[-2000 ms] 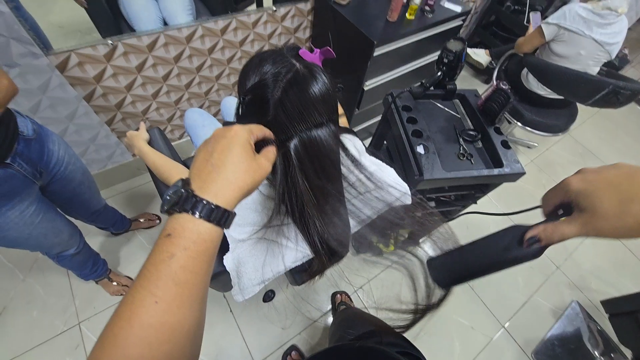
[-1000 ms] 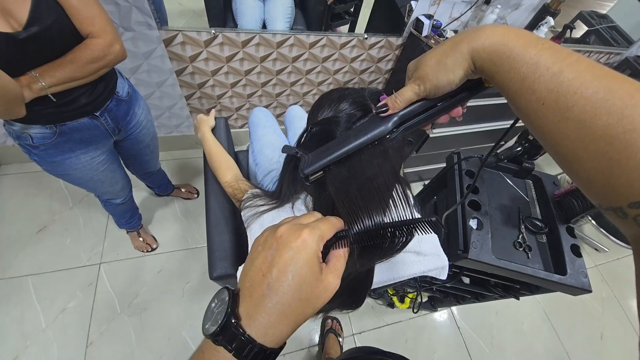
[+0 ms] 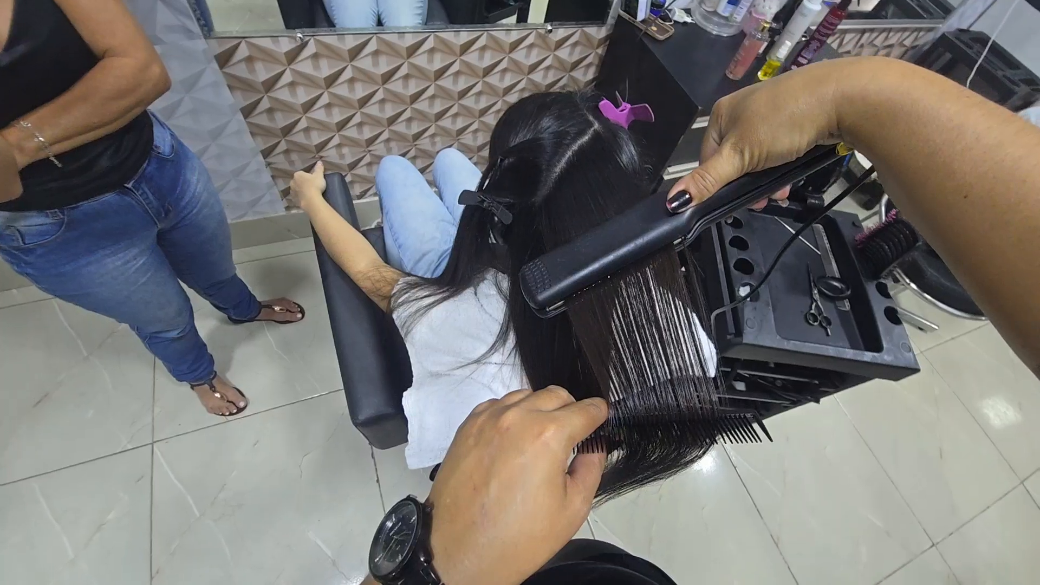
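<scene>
My right hand (image 3: 760, 138) grips a black hair straightener (image 3: 634, 248), whose plates lie across a section of long dark hair (image 3: 561, 203). Below it my left hand (image 3: 516, 475), with a dark wristwatch above it, holds a black comb (image 3: 735, 426); the comb's teeth run through the same section, and the strands spread between comb and straightener. A purple claw clip (image 3: 625, 112) sits near the crown, and a black clip (image 3: 486, 205) holds hair on the left side. A white towel (image 3: 463, 349) covers the seated person's back and shoulders. My right fingertips under the straightener are partly hidden.
The person sits in a black chair, one arm over its armrest (image 3: 345, 325). At right stands a black trolley (image 3: 829, 353) with scissors (image 3: 816, 309) and a round brush (image 3: 886, 244). Bottles stand on the counter (image 3: 674, 61) behind. Another person in jeans (image 3: 122, 244) stands at left.
Two seconds ago the straightener was off to the right and no comb showed in my left hand. Since one second ago, the straightener and comb appear lower along the hair section.
</scene>
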